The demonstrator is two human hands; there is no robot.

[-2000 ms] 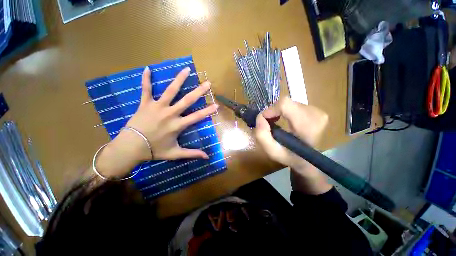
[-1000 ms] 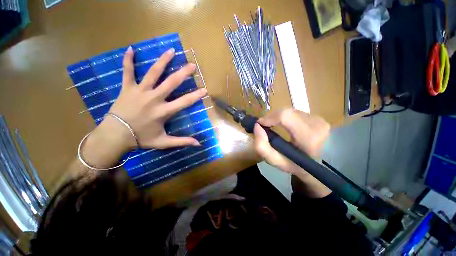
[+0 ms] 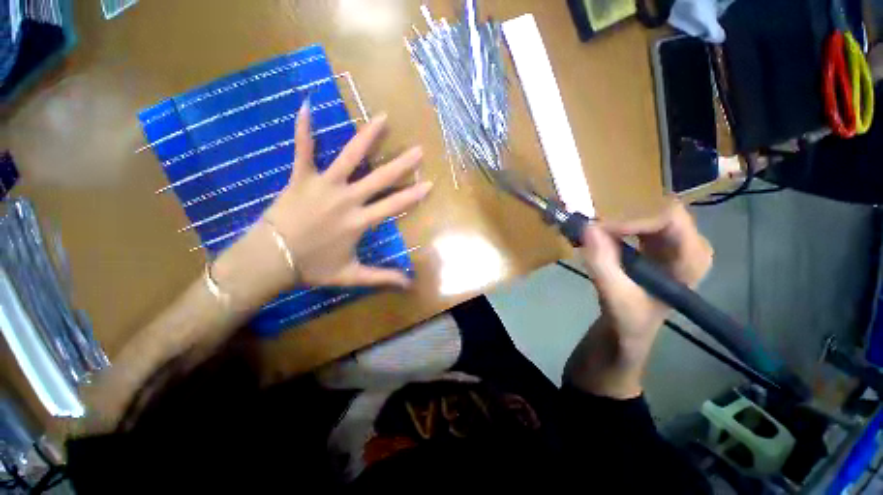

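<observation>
Blue solar cells [image 3: 232, 145] with pale lines lie side by side on the brown bench, wire ends sticking out at both sides. Thin busbar ribbon [image 3: 357, 95] runs along their upper right edge. My left hand [image 3: 339, 213] is spread over the cells' right part, fingers apart, holding nothing; it hides part of the ribbon. My right hand [image 3: 644, 276] grips the dark soldering iron [image 3: 692, 307]. The iron's tip is near the lower end of the short cut ribbon pile [image 3: 465, 92]; whether it touches is unclear.
A white strip [image 3: 550, 116] lies right of the pile. Long ribbons [image 3: 44, 290] and another white strip [image 3: 37, 348] lie at the left. A phone-like device [image 3: 689, 116], a yellowish sponge [image 3: 608, 12] and red and yellow scissors [image 3: 840, 92] are at the upper right.
The iron has moved right, away from the cell edge towards the ribbon pile. My left hand has shifted right over the cells, uncovering their left part. The view has also shifted.
</observation>
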